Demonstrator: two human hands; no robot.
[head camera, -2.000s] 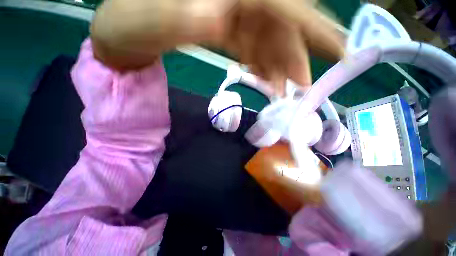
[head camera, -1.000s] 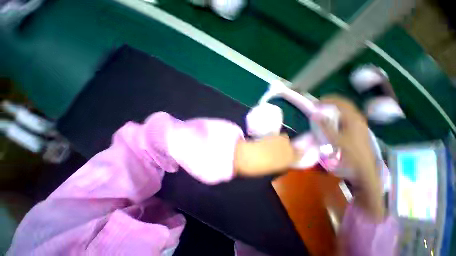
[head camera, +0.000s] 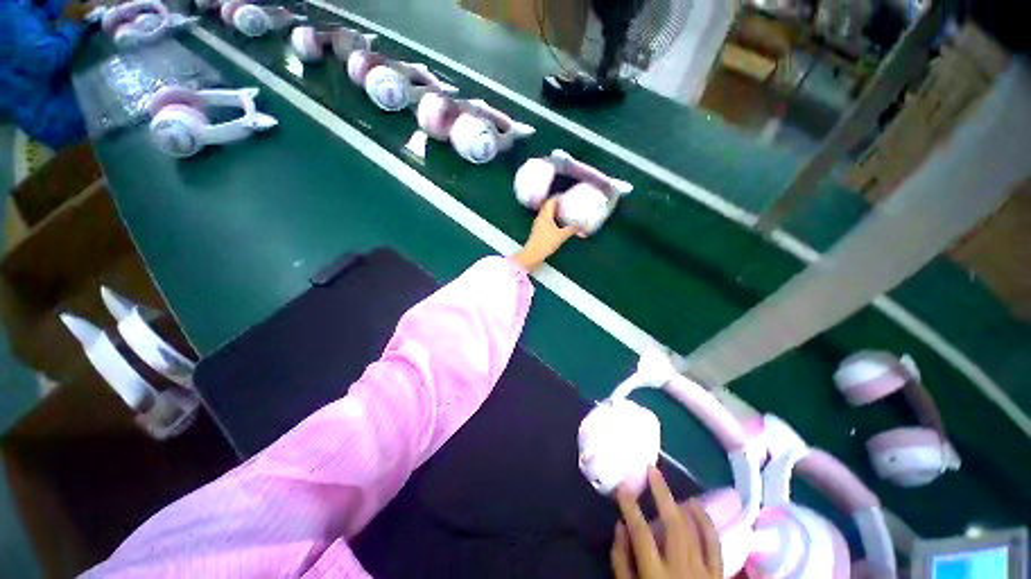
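My left hand (head camera: 548, 235) reaches over the conveyor's near rail, with thumb and fingers around an ear cup of a pale pink and white cat-ear headset (head camera: 587, 208) on the belt. My right hand (head camera: 675, 536) is at the bottom edge, partly cut off. Its spread fingertips touch the lower side of a white ear cup (head camera: 620, 443) of a headset at the black mat's right end; whether it grips is unclear. Another headset (head camera: 800, 545) lies against it on the right, partly cut off.
More headsets (head camera: 476, 136) lie along the green belt (head camera: 724, 271); one (head camera: 904, 421) is at right. A grey post (head camera: 859, 266) slants across. The tester (head camera: 975, 561) is at bottom right. A fan (head camera: 605, 45), open cartons (head camera: 68, 424) and a blue sleeve (head camera: 40, 68) also show.
The view has swung towards the conveyor. My left hand has left the headsets near the tester and reached forward onto a belt headset. My right hand now appears lower, at the bottom edge.
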